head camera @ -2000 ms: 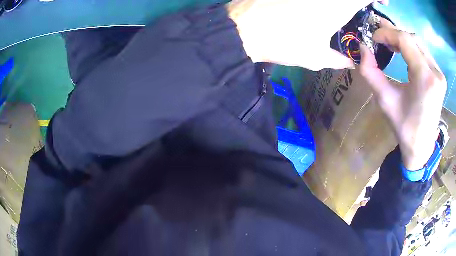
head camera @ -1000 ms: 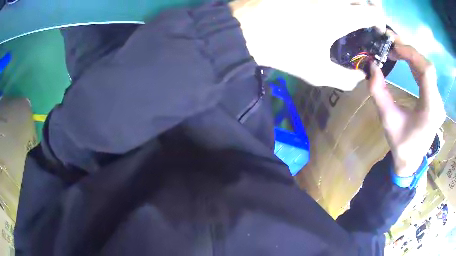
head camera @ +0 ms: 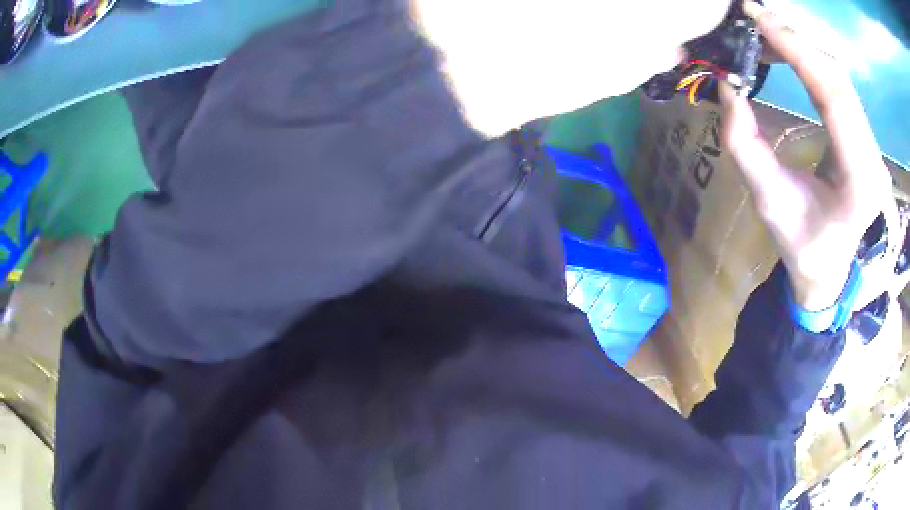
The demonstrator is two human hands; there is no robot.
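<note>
A black round housing (head camera: 763, 82) is at the top right, mostly covered by my hands. My left hand (head camera: 569, 60), overexposed and cut off by the top edge, is around its left side and holds it; most of its fingers are hidden. My right hand (head camera: 813, 189), with a blue wristband, pinches a small circuit board (head camera: 744, 50) between thumb and finger at the housing's opening. Red, orange and yellow wires (head camera: 698, 76) curl beside the board.
Shiny black round units (head camera: 80, 14) stand on the green bench (head camera: 150, 62) at the top left. Below the bench are a blue stool (head camera: 614, 314), a cardboard box (head camera: 698, 229) and another blue frame (head camera: 18, 214) at the left. White items with black parts (head camera: 848, 428) lie lower right.
The housing and both hands have shifted up in the picture, and less of the housing shows. The units at the top left have come further into view. The right-hand pinch on the board persists.
</note>
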